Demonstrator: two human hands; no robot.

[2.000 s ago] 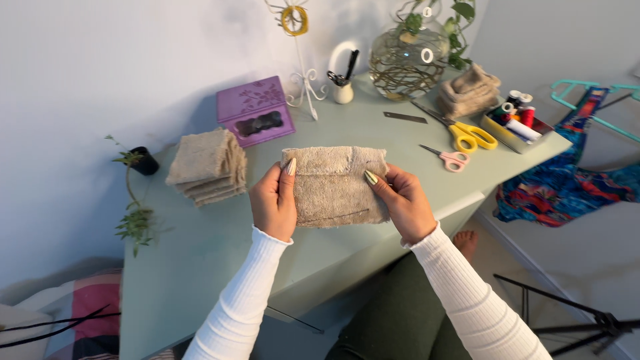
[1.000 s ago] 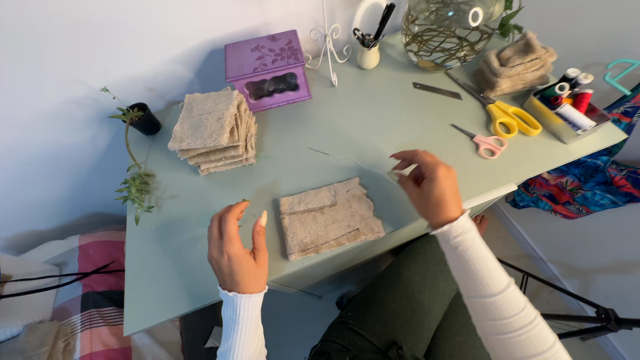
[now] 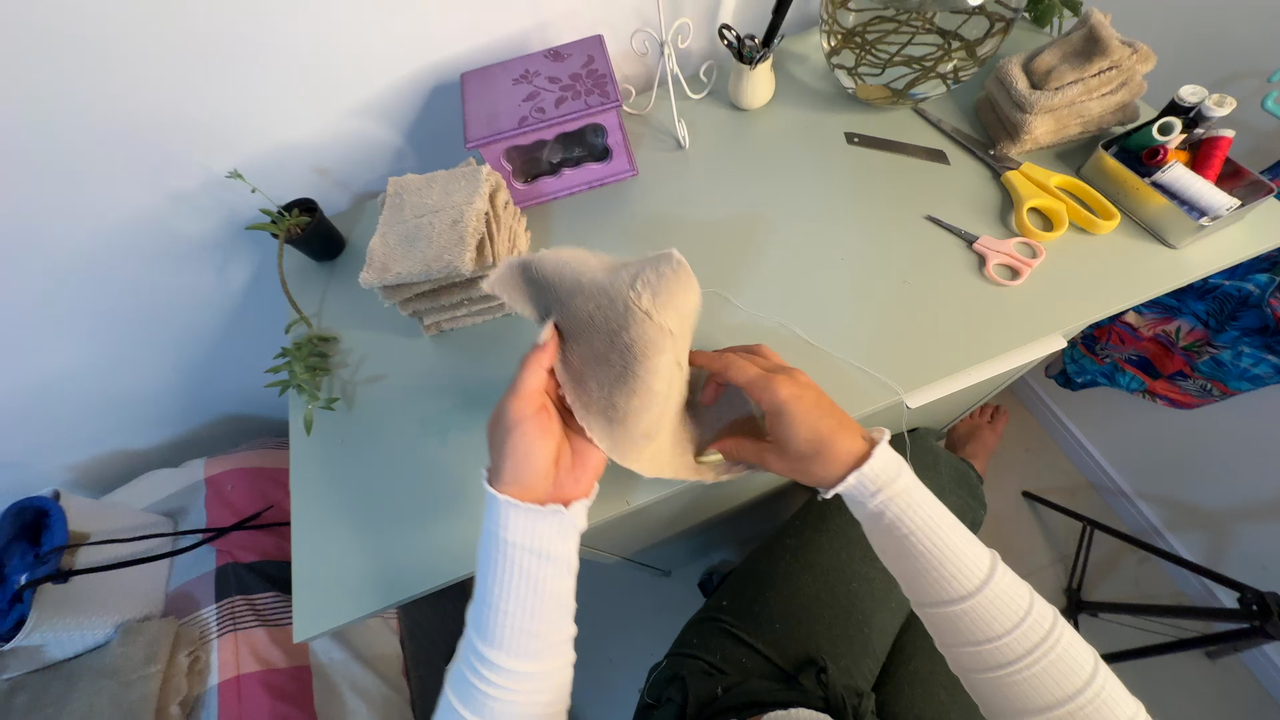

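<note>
A beige fleecy fabric piece [image 3: 630, 350] is held up off the table between my hands, curved and partly opened out. My left hand [image 3: 545, 425] grips its left edge, thumb on the front. At the lower right edge, my right hand [image 3: 785, 410] has its fingers curled around the cloth, partly hidden by it. A thin white thread [image 3: 810, 338] runs over the table from behind the fabric and hangs off the front edge. No needle can be made out. Behind on the left is a stack of folded beige fabric pieces [image 3: 440, 235].
Pink-handled scissors [image 3: 1008, 258], yellow-handled scissors [image 3: 1062, 200] and a metal blade [image 3: 897, 148] lie at the right, near a tin of thread spools [image 3: 1190, 225] and more beige cloth [image 3: 1070, 85]. A purple box [image 3: 545, 95], a white pot [image 3: 752, 85] and a potted plant [image 3: 312, 232] stand behind.
One second ago the fabric lay folded on the table, my left hand open beside it and my right hand at the thread. Now both hands hold the fabric raised and partly opened out.
</note>
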